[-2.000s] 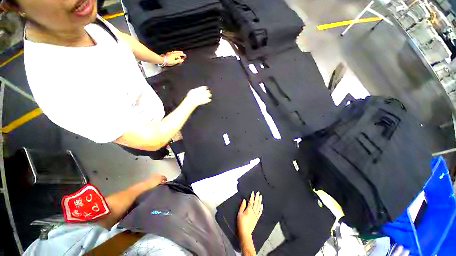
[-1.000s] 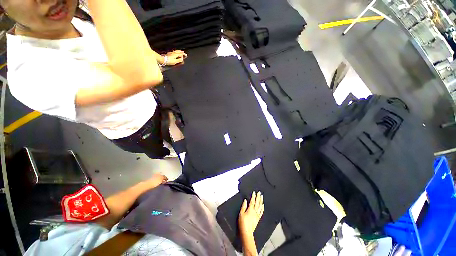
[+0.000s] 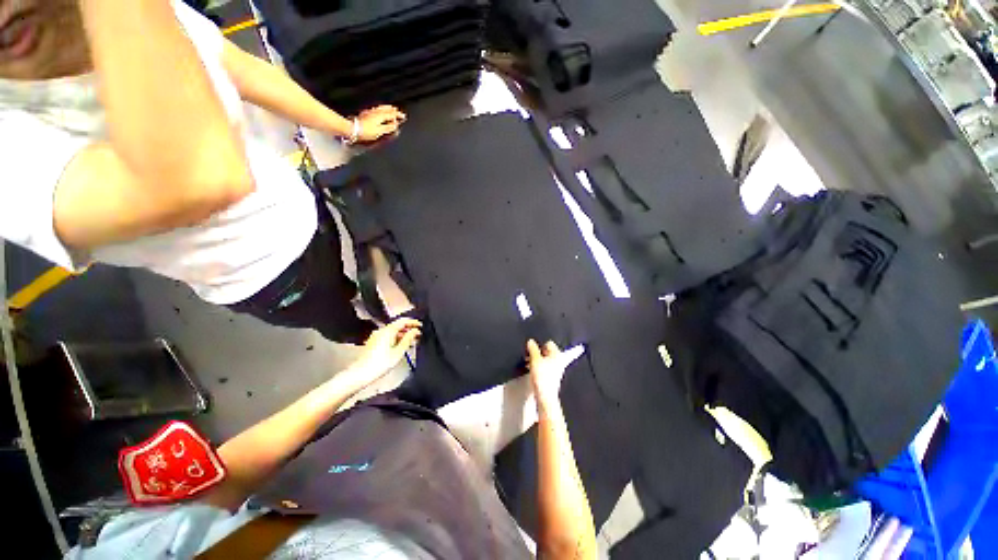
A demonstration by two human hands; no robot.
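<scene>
A large black cut panel (image 3: 471, 241) lies flat on the table in front of me. My left hand (image 3: 394, 341) is at its near left corner, fingers bent; whether it grips the edge is unclear. My right hand (image 3: 547, 359) is at the panel's near edge, thumb and fingertips close together; a grip there cannot be made out. A small shaped black panel (image 3: 520, 465) lies partly under my right forearm. A slotted black panel (image 3: 679, 164) lies beyond the large one, with a white gap between them.
A person in a white top stands at the left, one hand (image 3: 380, 123) on the table, the other arm raised. Black stacks (image 3: 383, 55) stand at the far end. A bulky black pile (image 3: 821, 328) and a blue bin (image 3: 952, 470) are at the right, with white scraps (image 3: 777, 520) nearby.
My right hand has moved from the small panel to the large panel's near edge. My left hand has come forward to its corner. The other person has raised an arm and shifted left.
</scene>
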